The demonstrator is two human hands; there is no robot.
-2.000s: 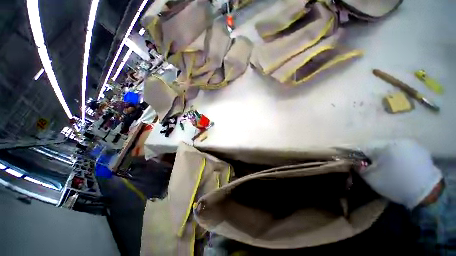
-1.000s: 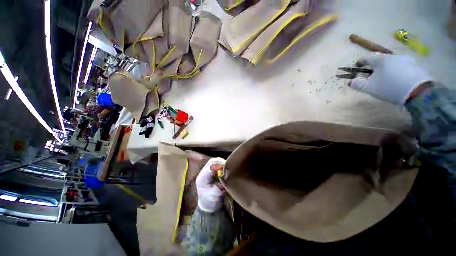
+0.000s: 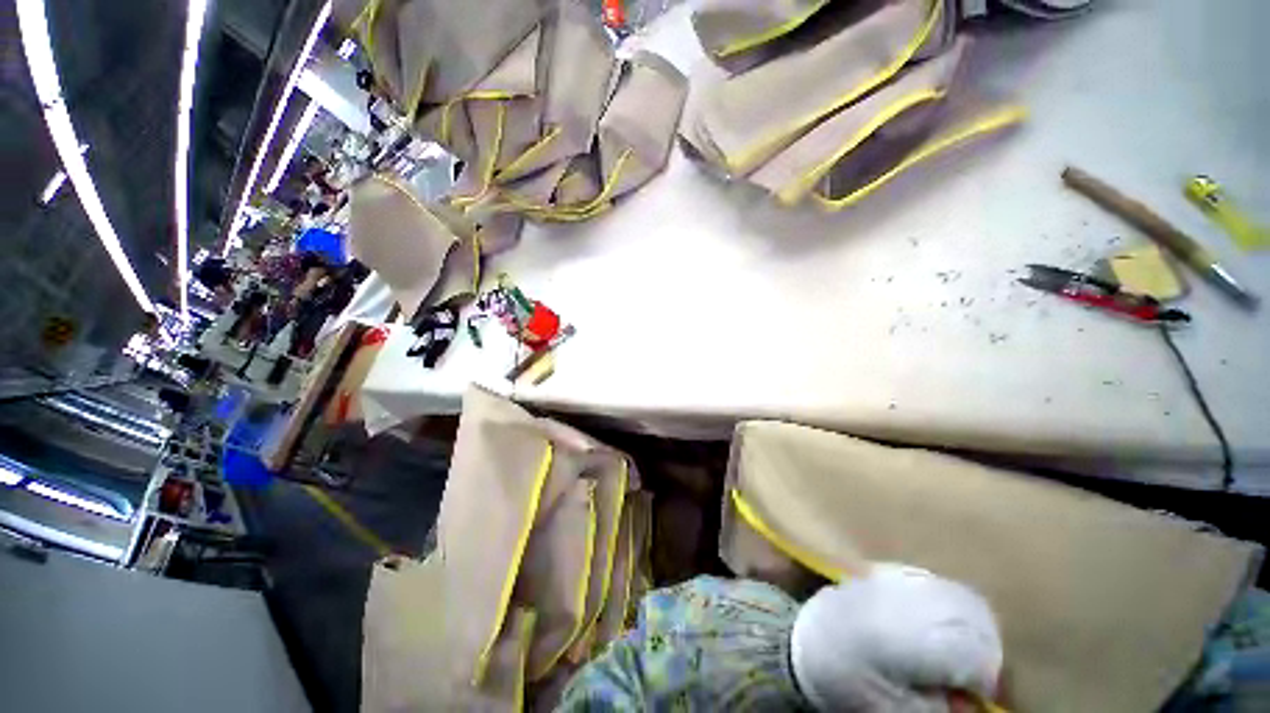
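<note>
A taupe handbag body point(image 3: 1031, 557) lies at the table's near edge, its outer face up and its mouth not visible. My left hand point(image 3: 898, 641), in a white glove, is curled over the bag's yellow-trimmed edge near the bottom of the picture, with a bit of yellow at the fingertips. My right hand is not visible; only a patterned sleeve shows at the lower right. Dark and red snips point(image 3: 1107, 295) lie on the white table, with a black cord trailing from them.
A wooden-handled brush point(image 3: 1149, 230), a yellow-tan block point(image 3: 1148, 273) and a yellow lighter point(image 3: 1226, 212) lie at right. Yellow-edged bag pieces point(image 3: 850, 126) lie across the table; more hang at left point(image 3: 515, 557). Red-topped small tools point(image 3: 541, 325) sit at the table corner.
The open bag has been turned, so its outer face shows. My right hand has left the table and the picture; the snips now lie there. My left hand has moved right across the bag.
</note>
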